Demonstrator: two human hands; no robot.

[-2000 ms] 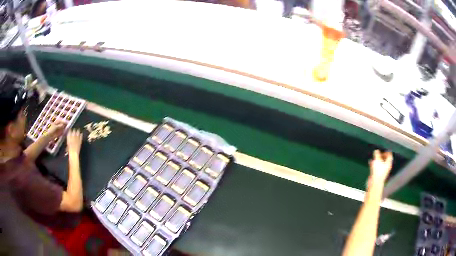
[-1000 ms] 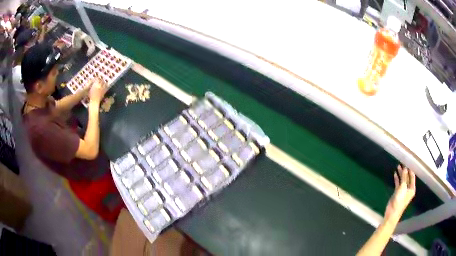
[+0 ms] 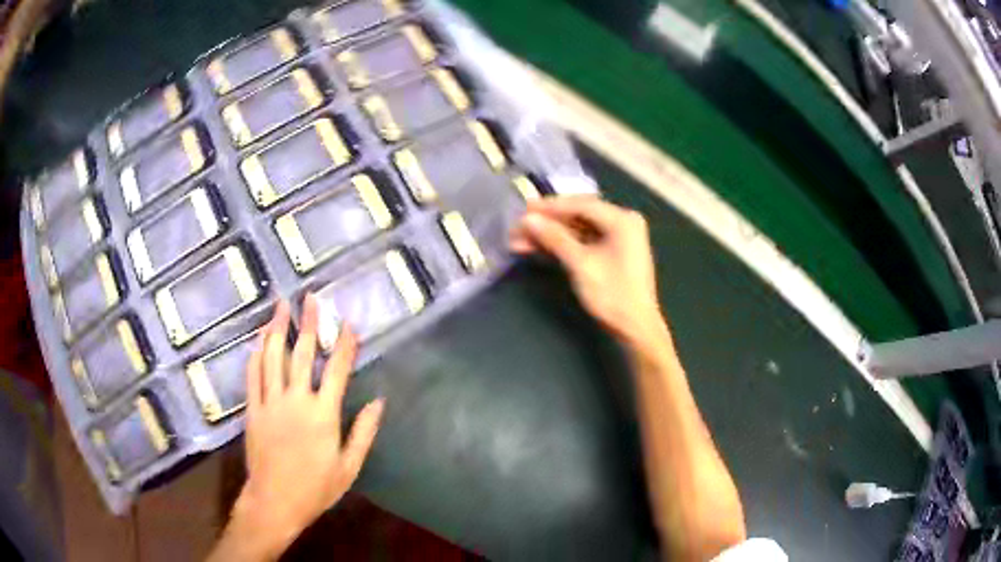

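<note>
The large grey translucent blister tray [image 3: 263, 209] lies on the dark green bench, its pockets holding rows of dark-edged phone-like units [image 3: 335, 220] with pale gold strips. My left hand [image 3: 296, 423] rests palm down with fingers spread over the tray's near edge, fingertips on or just above the nearest units. My right hand [image 3: 587, 247] is at the tray's right corner, thumb and fingertips together near a unit's pale strip. Whether anything is between those fingertips cannot be made out.
The green conveyor belt [image 3: 757, 165] runs beyond the bench's pale edge strip [image 3: 703, 203], with a pale object on it. A small white narrow-nozzled dropper [image 3: 867, 495] lies right, near a dark pocketed tray [image 3: 942, 494]. A pale metal post [image 3: 944, 349] stands at the right. Cardboard [image 3: 99, 516] shows lower left.
The view has turned down closer to the tray. My right hand has come from the far conveyor side to the tray's right corner. My left hand has entered view over the near edge.
</note>
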